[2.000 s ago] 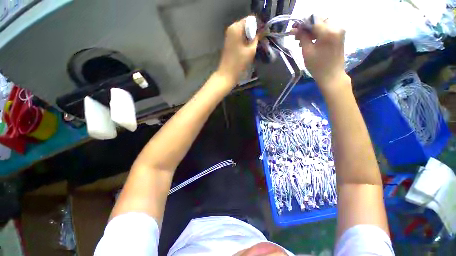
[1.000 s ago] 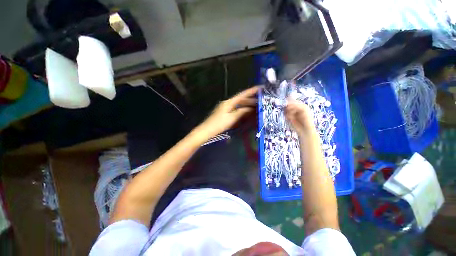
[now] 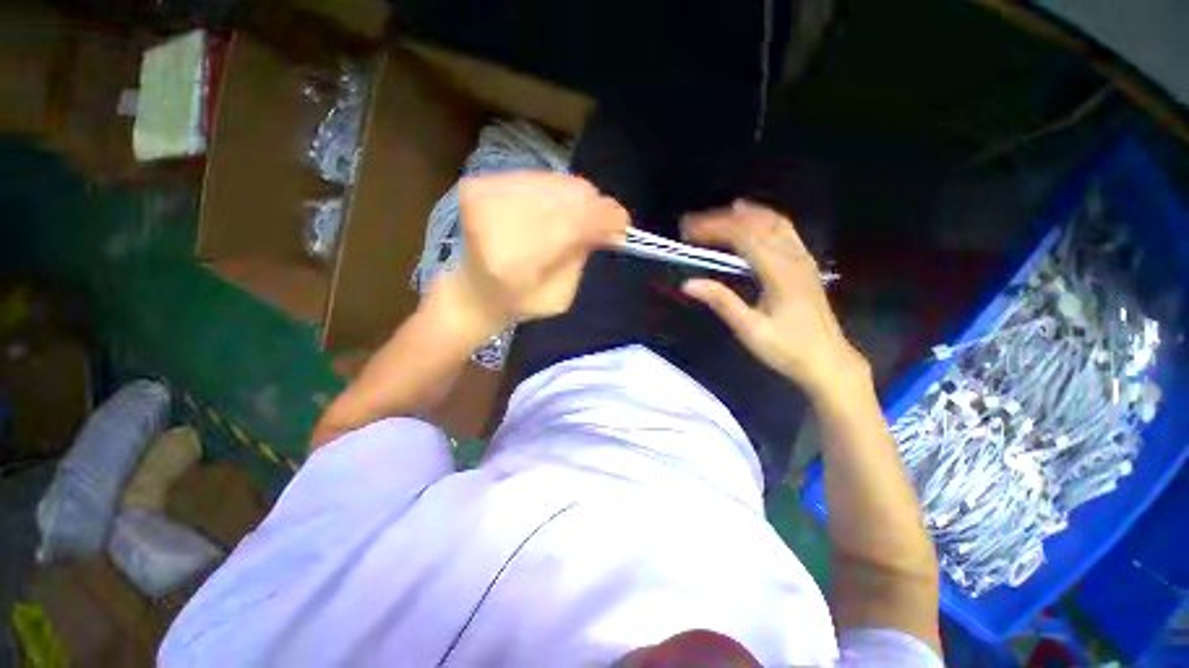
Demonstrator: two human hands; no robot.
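Note:
Several straight white cables [image 3: 685, 253] lie side by side between my hands, above my dark-clothed lap. My left hand [image 3: 535, 242] is closed around their left part. My right hand [image 3: 769, 294] is at their right part, fingers and thumb apart around the cables; whether it grips them is unclear. Small connector ends show just past my right hand. The blue plastic bin [image 3: 981, 613] at the right holds many finished white cable coils [image 3: 1011, 444].
A cardboard box [image 3: 267, 183] at the upper left holds bagged goods. Beside it lies a bundle of loose white cable [image 3: 522, 146]. Wrapped packages [image 3: 104, 457] lie on the floor at the lower left. The bench edge [image 3: 1108, 72] shows at the upper right.
The view has swung left, away from the machine. My hands have left the blue bin and come to the cables over my lap; my left hand has closed on them.

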